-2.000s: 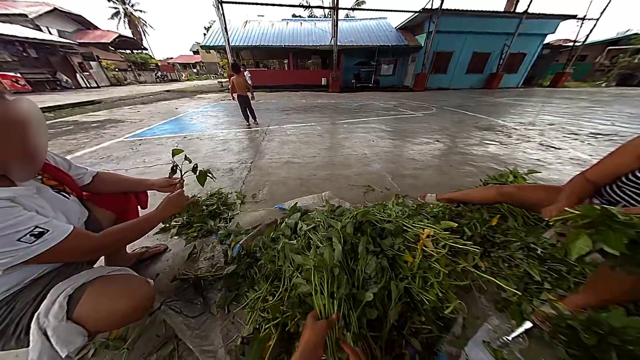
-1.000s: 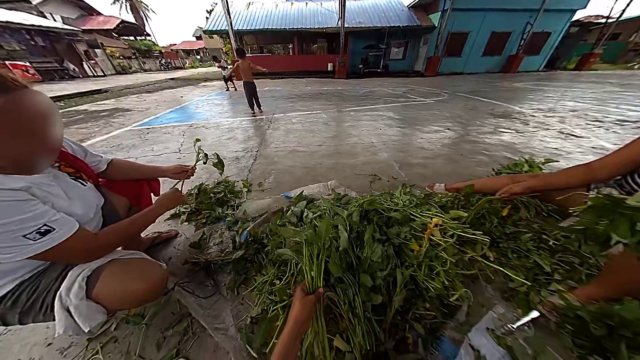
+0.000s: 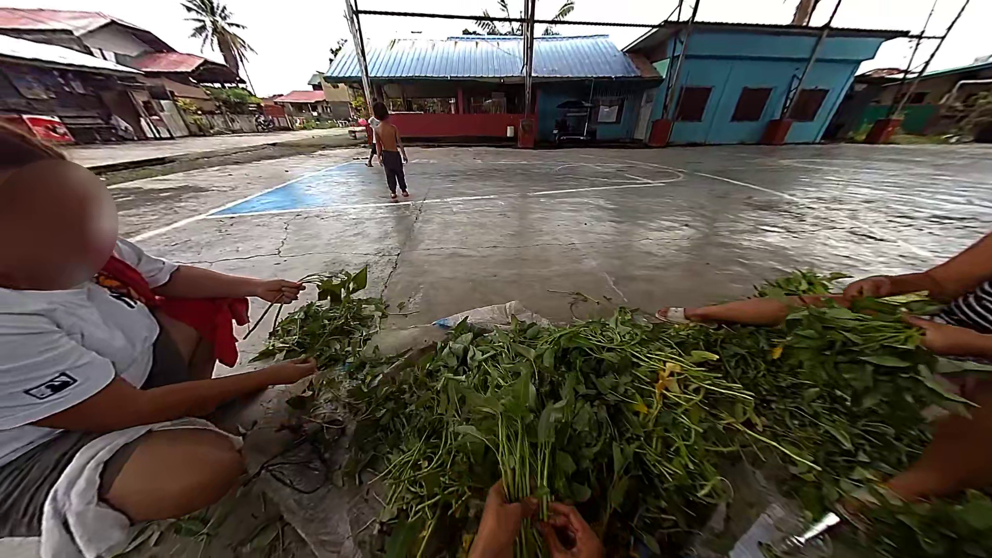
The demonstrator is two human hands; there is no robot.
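Observation:
At the bottom centre my left hand (image 3: 500, 521) is closed around a bunch of long-stemmed leafy greens (image 3: 521, 434), its leaves pointing away from me. My right hand (image 3: 572, 533) is beside it at the right of the same stems, fingers bent against them; its fingertips seem to pinch a stem. Around and beyond both hands spreads a large heap of leafy greens (image 3: 620, 395) with some yellow leaves, lying on plastic sheeting (image 3: 496, 314). The lower stem ends are partly hidden by my fingers.
A person in a white shirt (image 3: 46, 349) squats at left, holding a stem near a smaller pile (image 3: 325, 325). Another person's hands (image 3: 876, 288) hold greens at right. A shiny metal object (image 3: 810, 531) lies low right. Two people stand farther off on the concrete court (image 3: 496, 232).
My right hand, out of view a second ago, is now at the stems beside my left hand. The person at left has moved their hands apart. At right, a bunch is now held up.

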